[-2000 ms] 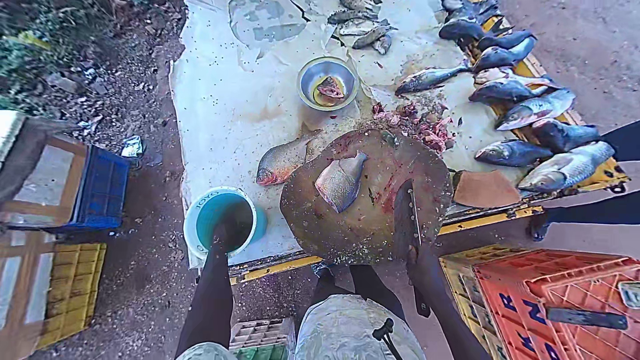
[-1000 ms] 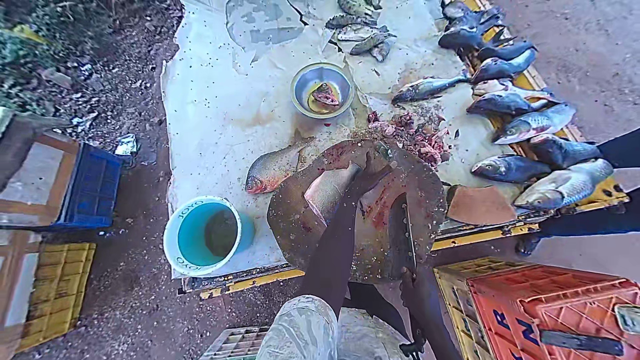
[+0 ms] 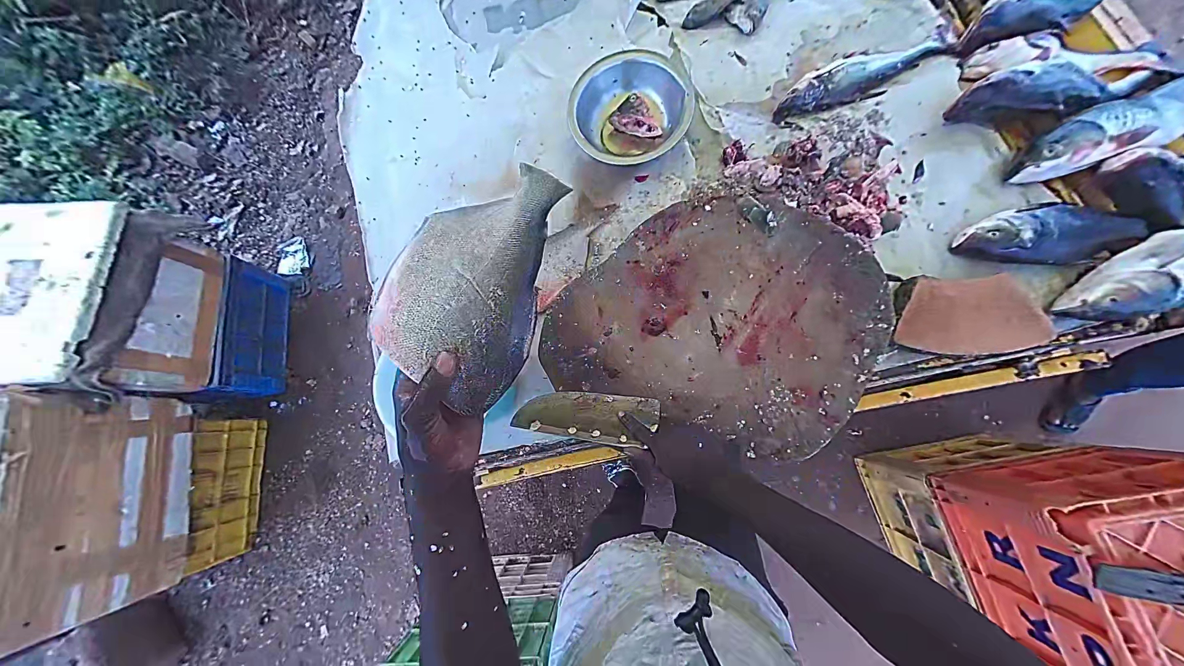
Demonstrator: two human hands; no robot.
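Note:
My left hand [image 3: 439,421] grips a whole fish without a visible head [image 3: 462,291], tail end up, raised over the table's left part. In my right hand [image 3: 684,453] is a knife with a wide blade [image 3: 587,414], its blade pointing left at the table's near edge. A round, blood-stained chopping board [image 3: 721,324] lies to the right of the fish. Behind it are red fish scraps [image 3: 856,190] and a metal bowl [image 3: 680,116] with a piece of fish [image 3: 636,118] inside. The light blue bucket [image 3: 384,393] is mostly hidden behind the fish and my left hand.
Several whole fish [image 3: 1045,231] line the table's right side. A terracotta-coloured slab [image 3: 971,314] lies right of the board. Red [image 3: 1027,546] and yellow crates stand at the lower right; boxes [image 3: 92,518] and a blue crate [image 3: 254,324] are on the left. Part of a person's leg [image 3: 1128,375] shows at right.
My left hand has moved left from the chopping board, and the fish that lay there is now raised in it. The knife, upright over the board's right part earlier, now points left near its front edge.

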